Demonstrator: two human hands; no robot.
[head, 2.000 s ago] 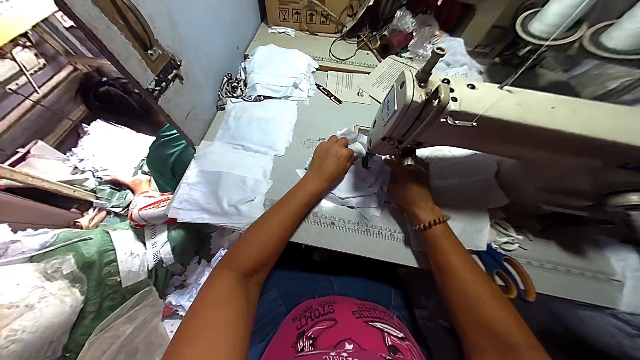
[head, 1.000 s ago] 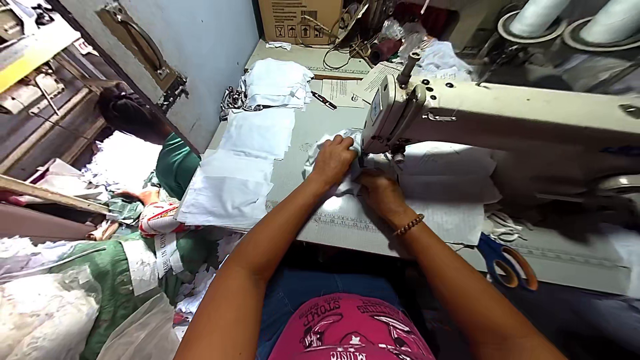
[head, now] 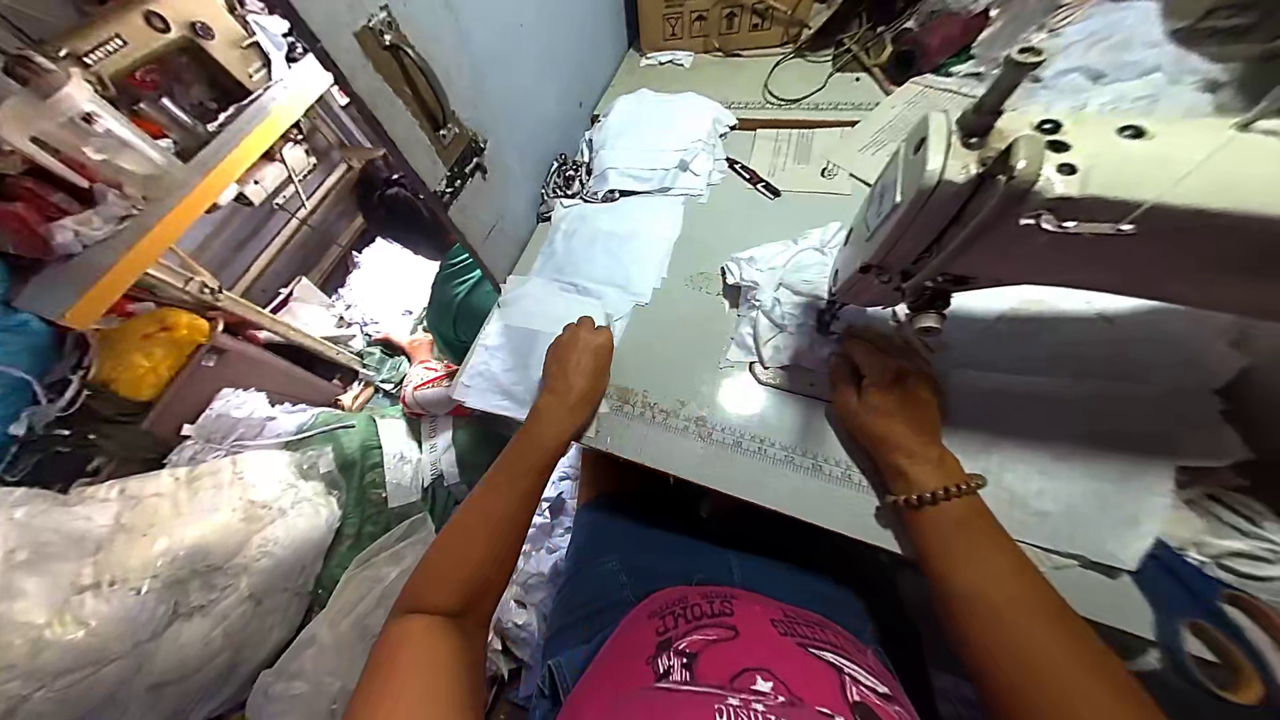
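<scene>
My left hand (head: 578,372) rests on the right edge of the near pile of white fabric pieces (head: 520,345), its fingers curled; whether a piece is pinched is hard to tell. My right hand (head: 885,390) is beside the needle area of the sewing machine (head: 1110,200), on white cloth, its fingertips partly in shadow. A bunched white cloth (head: 785,295) lies left of the needle, partly under the machine head. More white fabric pieces (head: 1060,400) are spread flat under the machine arm, right of my right hand.
Stacked white pieces (head: 655,140) lie at the back left, near thread snips (head: 752,178). Blue-and-orange scissors (head: 1215,640) are at the lower right. A ruler strip (head: 740,440) runs along the table's front edge. Beyond the wall, a person in a green sleeve (head: 460,300) sits among fabric.
My left hand has left the cloth by the needle and moved left to the near pile of fabric pieces. My right hand remains near the needle.
</scene>
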